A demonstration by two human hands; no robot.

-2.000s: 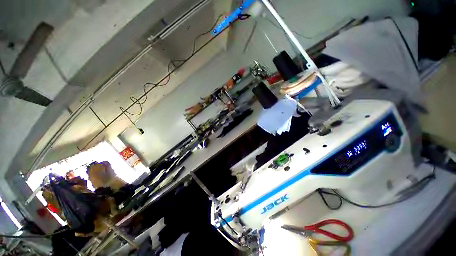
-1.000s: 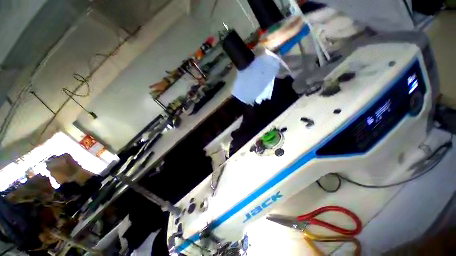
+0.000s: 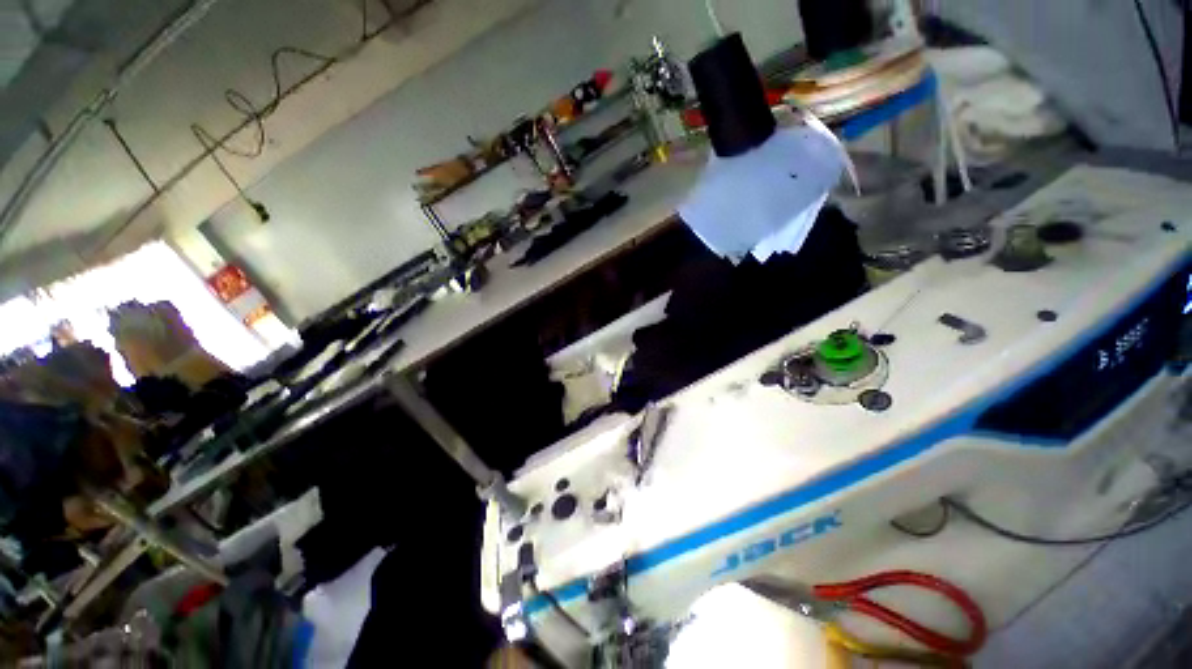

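The white sewing machine (image 3: 732,457) with a blue stripe and the name Jack lies across the right half of the head view. Its needle end (image 3: 562,627) is at the bottom, cut off by the picture's edge. Scissors with one red and one yellow-orange loop (image 3: 915,608) lie below the arm, beside a bright glare. Black fabric (image 3: 418,575) is heaped left of and behind the machine. A green disc (image 3: 843,349) sits on top of the head. Neither of my hands is in view.
A black cone (image 3: 732,98) stands behind the machine with pale sheets (image 3: 765,190) beneath it. A long cutting table (image 3: 490,294) with dark pieces runs behind. A metal rod (image 3: 445,431) stands behind the needle end. A thin cable (image 3: 1033,533) loops under the arm.
The view has shifted. Since a second ago, the machine's top, the cone and the pale sheets sit lower and further right, and the control panel is now partly cut off at the right edge.
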